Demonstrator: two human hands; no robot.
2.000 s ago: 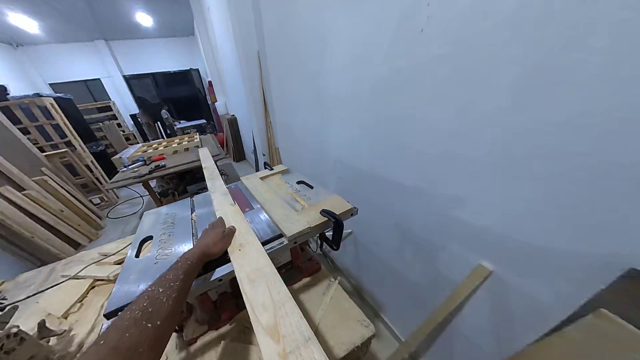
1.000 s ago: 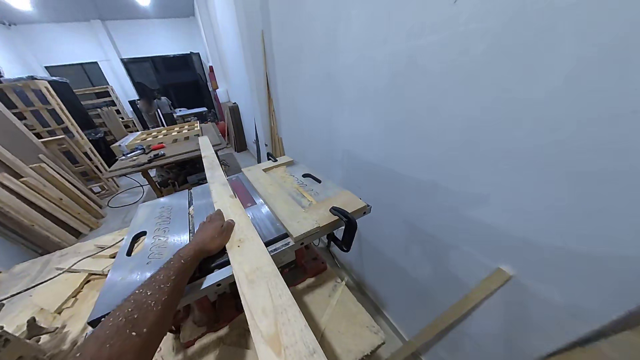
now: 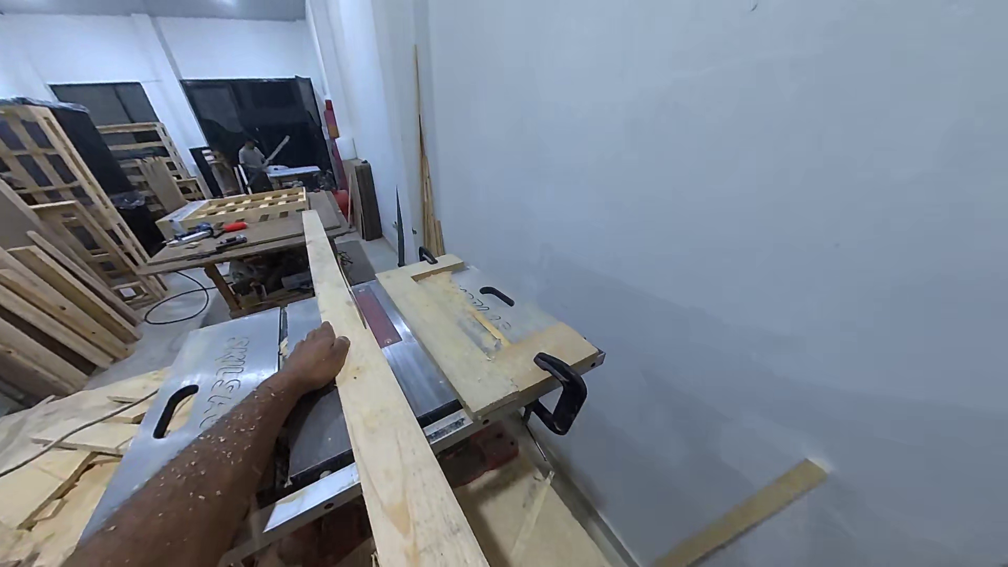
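A long pale wooden board (image 3: pixel 378 409) lies lengthwise over the metal table of a table saw (image 3: pixel 315 433), its near end running out of the bottom of the view. My left hand (image 3: pixel 316 356) rests against the board's left edge, fingers bent and thumb on its top; sawdust speckles the forearm. To the right of the board are the saw's red insert plate (image 3: pixel 378 316) and a wooden fence board (image 3: pixel 449 346) fixed on the table, with a black clamp (image 3: pixel 561 394) at its near corner. My right hand is out of view.
A white wall rises close on the right, a wood strip (image 3: pixel 748 512) leaning there. Offcuts (image 3: pixel 71 465) lie at the lower left, boards (image 3: pixel 71 307) lean behind them. Ahead stands a workbench (image 3: pixel 260 236) with tools and a slatted frame; a person (image 3: pixel 252 161) is far back.
The board's far end has moved nearer to the wooden fence's side of the bench behind; my left hand stays at the board's left edge. The view has shifted slightly.
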